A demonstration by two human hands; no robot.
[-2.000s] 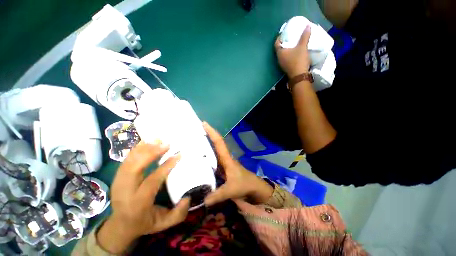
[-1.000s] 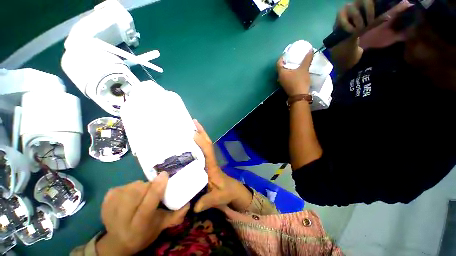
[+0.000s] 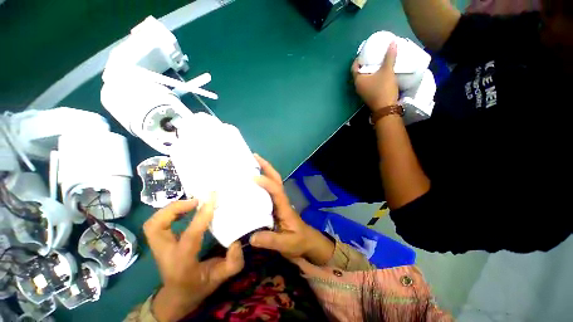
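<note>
A white camera housing lies at the bench edge in front of me, its near end towards my body. My left hand is at its near left side, fingertips on the shell and thumb at the near end. My right hand holds its right side, thumb under the near end. A dark strip shows at that near end; what is inside is hidden. Just beyond, an open camera unit lies with its round opening showing. A circuit board in a white cup lies beside the held housing.
Unfinished camera units with boards hanging out crowd the left. A person in a black shirt at the right holds a white camera. A black box stands at the far edge of view. A blue bin is below the bench edge.
The housing has turned in my hands, so the dark opening with wires seen a second ago no longer shows. The neighbour's screwdriver has left the view.
</note>
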